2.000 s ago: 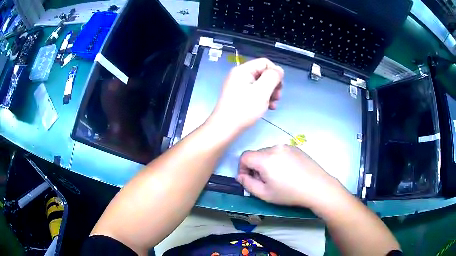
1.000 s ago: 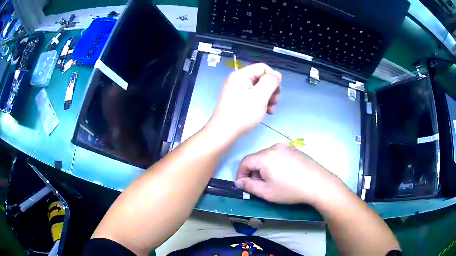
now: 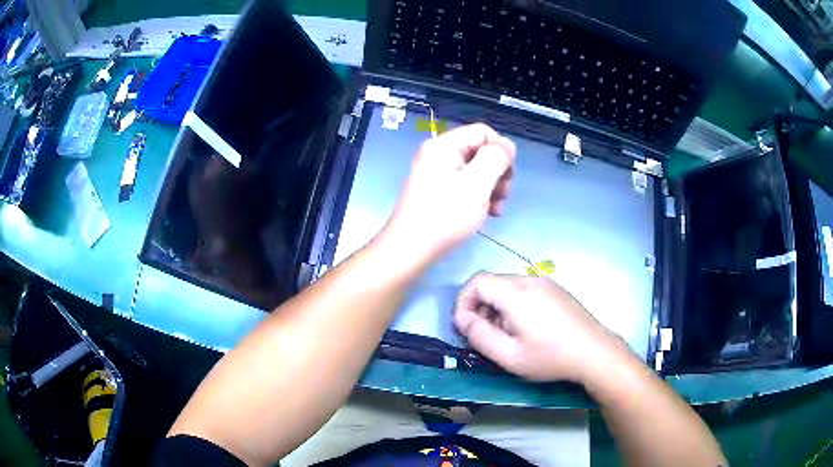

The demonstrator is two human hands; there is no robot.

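Note:
The silver inner panel of the laptop lid lies in its black frame in front of me. A thin dark cable runs across it from under my left hand to yellow tape. Another yellow tape piece is at the upper left by a pale cable end. My left hand is over the upper middle of the panel, fingers curled; what they pinch is hidden. My right hand is curled at the lower edge of the lid; its fingertips are hidden.
The black keyboard base is beyond the lid. Glossy black screens lean at the left and right. A blue tray, a clear plastic box and small parts lie at far left. The green bench edge curves in front.
My right hand has shifted slightly right along the lid's lower edge. My left hand stays in nearly the same place over the panel. The view has shifted slightly.

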